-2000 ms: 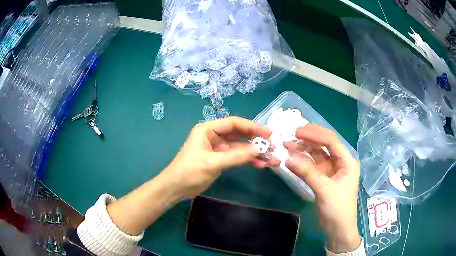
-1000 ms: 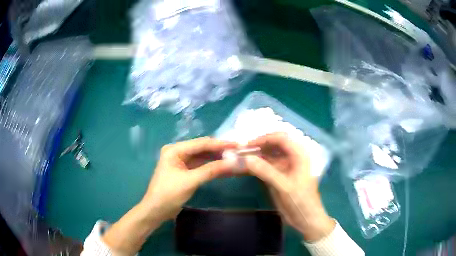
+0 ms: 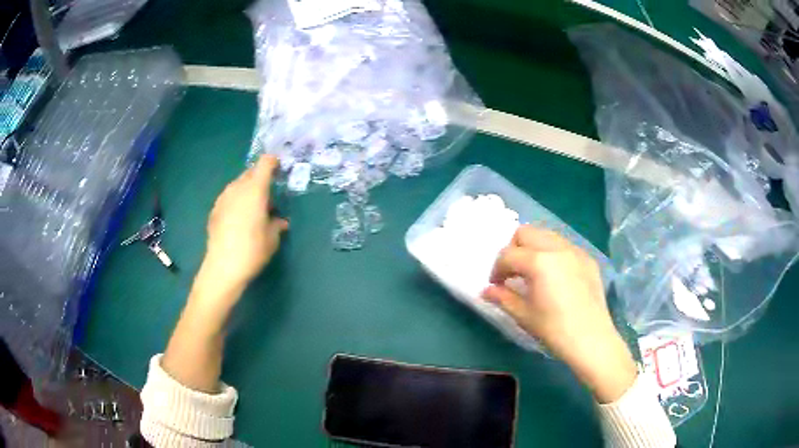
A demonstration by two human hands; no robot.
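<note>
My left hand is over the green bench at the lower left corner of the bag of clear housings. Its index finger points at the bag's edge, its thumb is apart, and nothing shows in it. My right hand reaches into the clear tub heaped with white inserts. Its fingertips are bent together among the inserts; whether they grip one is hidden. A few loose clear housings lie just below the bag, between my hands.
A black smartphone lies nearest me. Keys or a small metal tool lie at left, beside blue-edged clear trays. A crumpled polybag and a red-marked clear case are at right. A pale strip crosses behind.
My hands were together around a small white-and-clear piece; now they are apart, the left at the bag and the right in the tub. That piece no longer shows.
</note>
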